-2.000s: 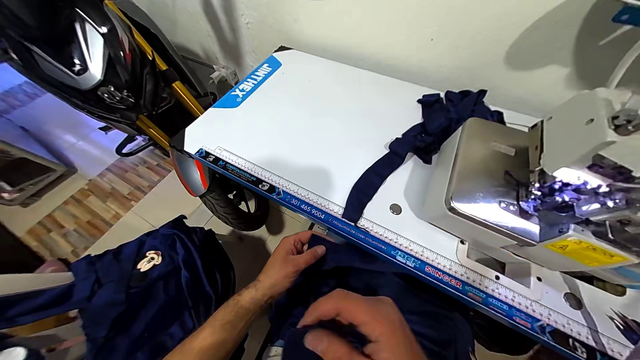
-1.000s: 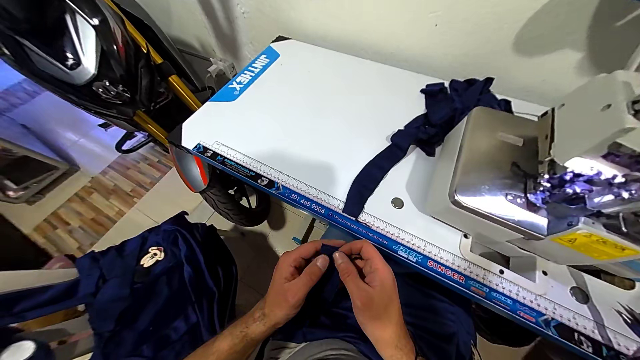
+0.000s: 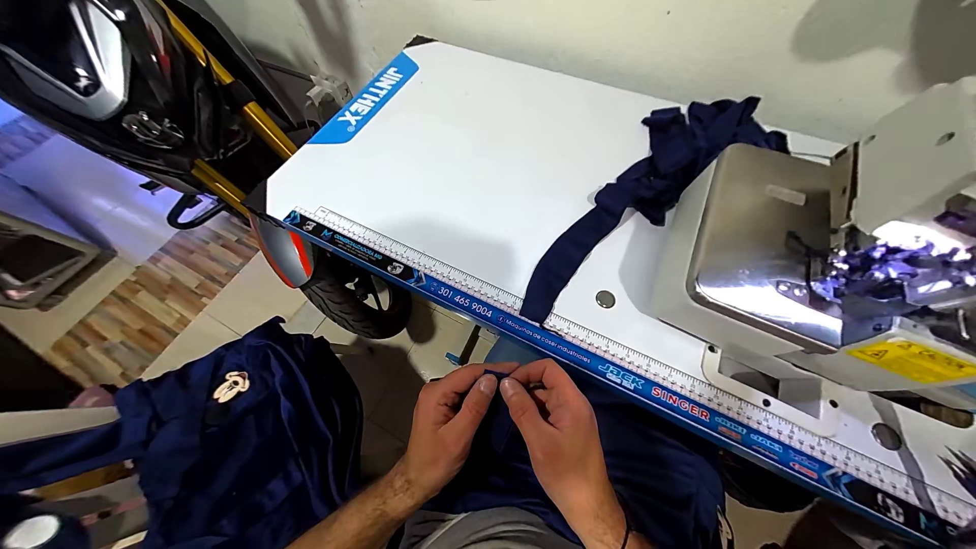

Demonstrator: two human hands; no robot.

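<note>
Navy fabric (image 3: 488, 480) lies over my lap, below the front edge of the white sewing machine table (image 3: 457, 168). My left hand (image 3: 450, 419) pinches a small raised edge of this fabric between thumb and fingers. Close beside it, thumb tips almost touching, my right hand (image 3: 553, 435) pinches the same edge. On the table, a navy fabric strip (image 3: 572, 244) runs from the ruler edge to a crumpled bundle behind the industrial sewing machine (image 3: 770, 244). The machine's needle area is blurred by glare.
A printed measuring ruler (image 3: 473, 290) lines the table's front edge. Navy garments with a light embroidered patch (image 3: 231, 386) hang over a chair (image 3: 61, 419) at left. A motorcycle (image 3: 152, 99) stands beyond the table's left end. The wall (image 3: 579, 38) is behind.
Two seconds ago my hands were apart, the right one lower over the lap fabric. They came together at the fabric edge by one second ago and remain there.
</note>
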